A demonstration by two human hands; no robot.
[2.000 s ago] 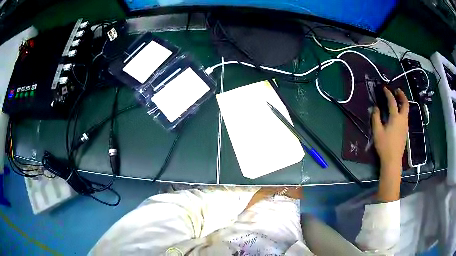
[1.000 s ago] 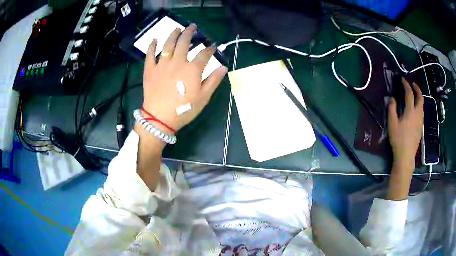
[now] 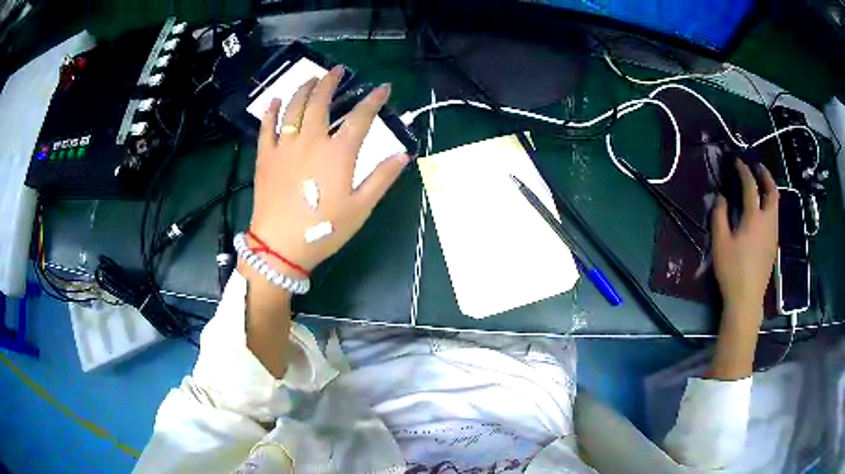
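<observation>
Two display units with glowing white screens lie side by side on the green bench, upper left of centre. My left hand (image 3: 310, 176) is spread over them, palm down, fingers apart. It hides part of the left display unit (image 3: 295, 78) and of the right display unit (image 3: 378, 148); whether the fingertips touch them I cannot tell. My right hand (image 3: 746, 222) rests over a black computer mouse (image 3: 732, 180) on a dark maroon mat (image 3: 674, 236), its fingers on the mouse. A white USB cable (image 3: 463, 105) runs to the right display unit.
A black test box (image 3: 88, 120) stands at the left. A coiled cable bundle (image 3: 139, 292) hangs at the front edge. A paper pad (image 3: 486, 231), a blue-ended pen (image 3: 593, 276) and a dark strip (image 3: 639, 292) lie mid-bench. A white-edged slab (image 3: 794, 259) and USB hub (image 3: 804, 153) are right.
My left hand has come into view and moved over the display units; over the last second it shifted slightly left and down in the picture. My right hand stays on the mouse.
</observation>
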